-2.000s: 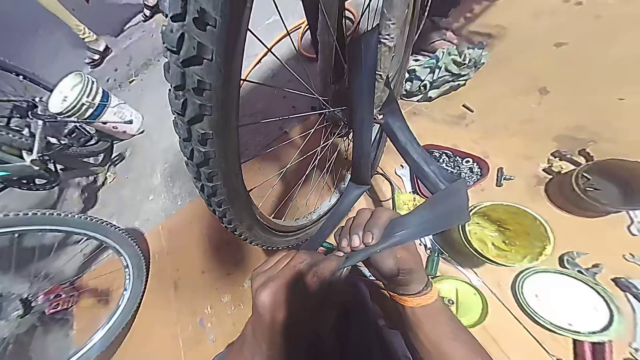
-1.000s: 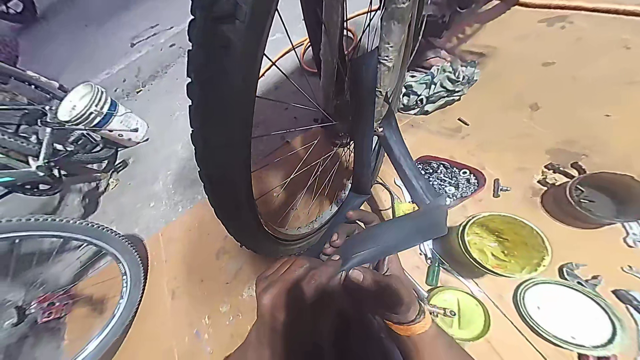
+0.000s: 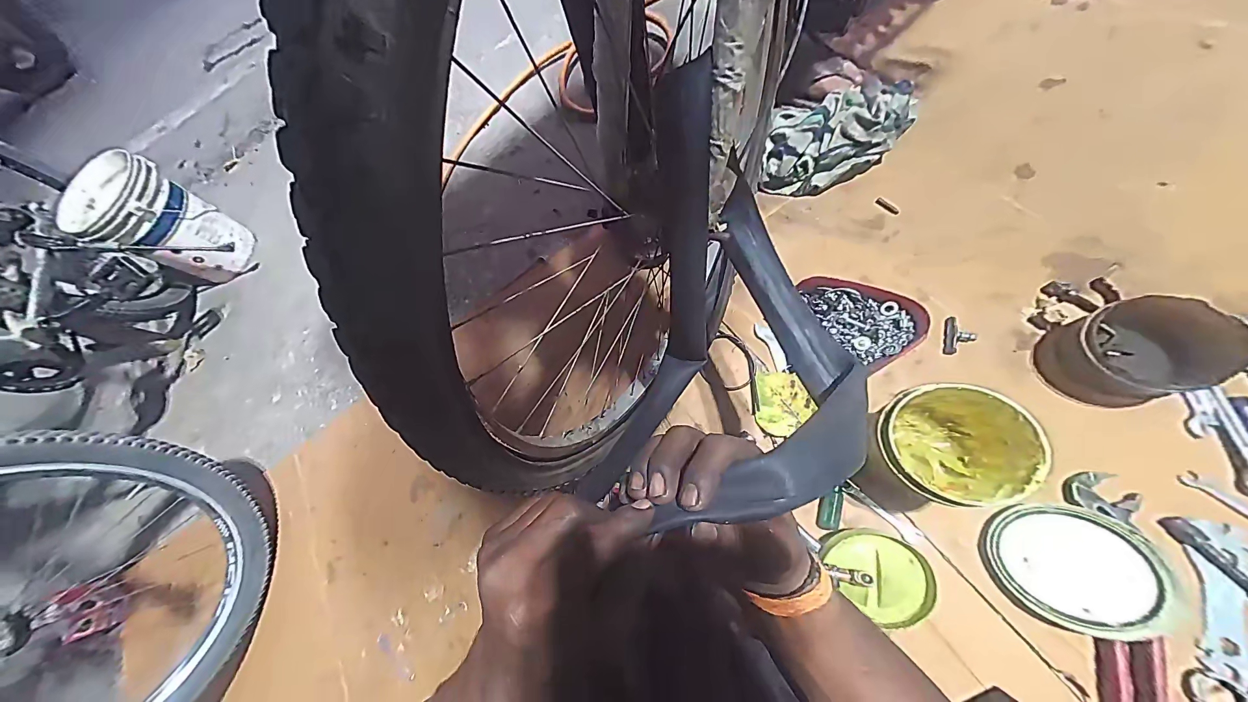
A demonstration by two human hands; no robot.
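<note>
Both hands grip a grey rubber inner tube [image 3: 780, 478] below a bicycle wheel's tire [image 3: 375, 244]. My left hand [image 3: 556, 556] is closed on the tube from the left, its fingertips close against the other hand. My right hand [image 3: 721, 497], with an orange band at the wrist, has its fingers over the tube and its thumb beneath. From the hands the flattened tube loops up on both sides towards the wheel's hub and fork [image 3: 726, 107]. What lies between the two hands is hidden.
Right of the wheel are a red tray of small metal parts [image 3: 863, 322], a tin of yellow grease [image 3: 965, 444], a dark bowl [image 3: 1160, 341], a white-topped round lid [image 3: 1077, 570], a yellow lid [image 3: 882, 575] and wrenches [image 3: 1102, 497]. Another wheel [image 3: 244, 546] and a bucket [image 3: 156, 214] are at left.
The part of the tube right of my hands stuck out as a flat flap; now it bends round in a curve. Both hands have stayed together on the tube.
</note>
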